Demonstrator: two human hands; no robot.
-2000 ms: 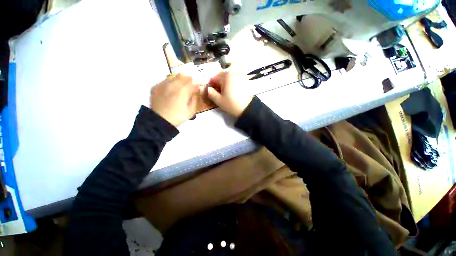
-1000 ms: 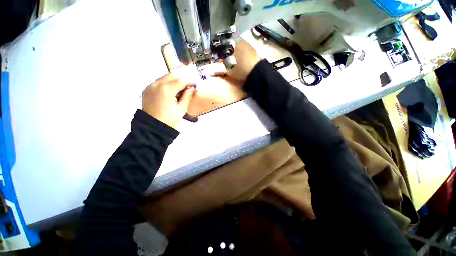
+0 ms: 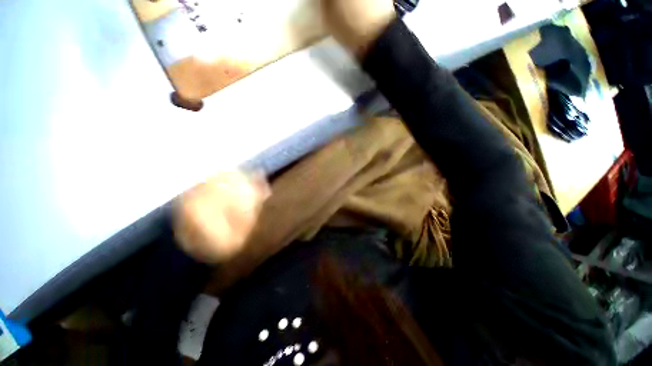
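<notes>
The brown garment (image 3: 343, 179) lies over my lap below the table edge. My left hand (image 3: 220, 214) is blurred, over the garment at the table's front edge; its fingers and whether it holds anything cannot be made out. My right hand (image 3: 357, 20) is at the top edge of the picture, blurred and partly cut off, beside the tan machine bed (image 3: 214, 68). What it holds, if anything, is hidden. The needle area is out of the picture.
The white table (image 3: 93, 129) fills the left side. A brown rounded piece (image 3: 187, 101) is at the machine bed's corner. Dark cloth pieces (image 3: 561, 61) and a dark bundle (image 3: 567, 118) lie on cardboard (image 3: 583, 168) at the right. A red object (image 3: 613, 189) stands beyond.
The view has tilted down, so the machine head and shears have left the picture. My left hand has moved from the needle area down to the table's front edge and garment.
</notes>
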